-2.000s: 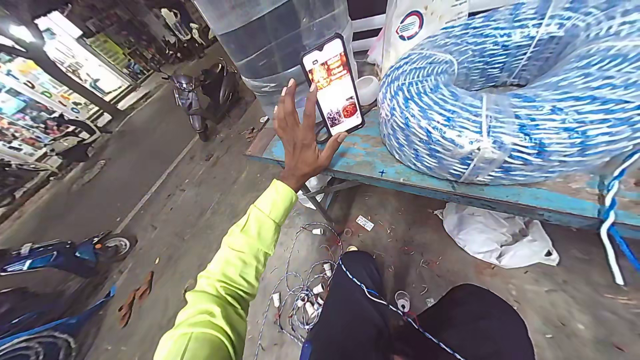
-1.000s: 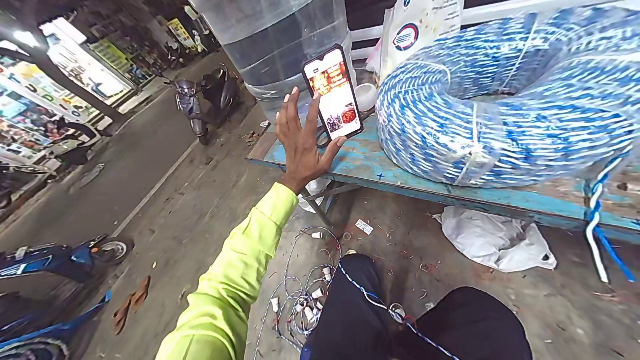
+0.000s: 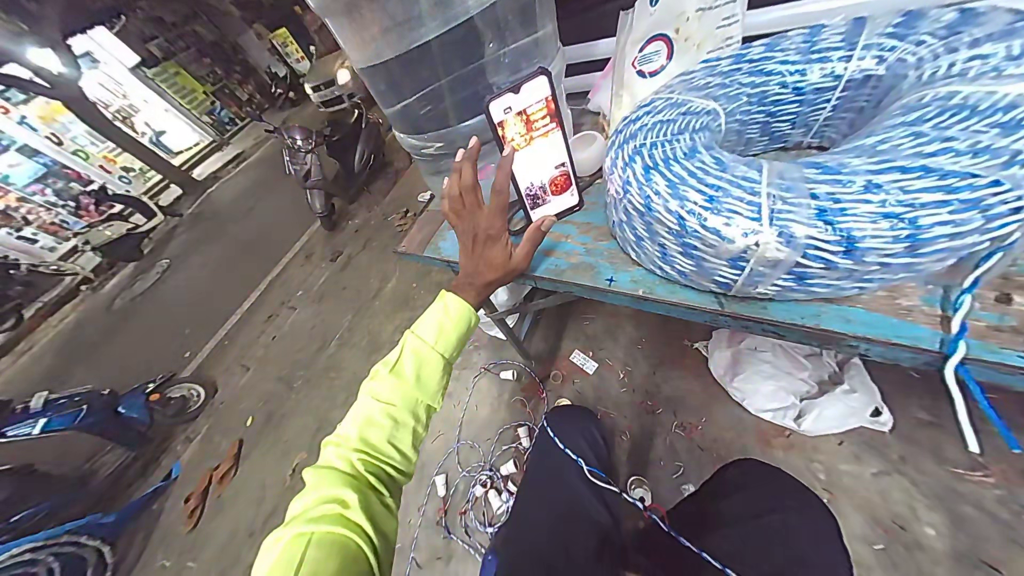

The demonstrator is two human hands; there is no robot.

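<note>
My left hand, in a bright yellow-green sleeve, reaches to a smartphone with a lit screen. Its fingers are spread, the index fingertip at the screen's left side and the thumb by its lower edge. The phone stands tilted against a large clear plastic-wrapped cylinder on a worn blue bench. Beside it lies a big plastic-wrapped coil of blue and white twisted wire. A thin twisted wire crosses my dark trousers and runs by a tangle with several white lamp holders. My right hand is out of view.
A white plastic bag lies under the bench, with scraps on the ground. Brown sandals and a blue scooter are at left. Another scooter, a car and lit shops stand farther off.
A car with a lit headlight now shows behind the grey scooter. My left hand stays at the phone, its fingers nearly unchanged.
</note>
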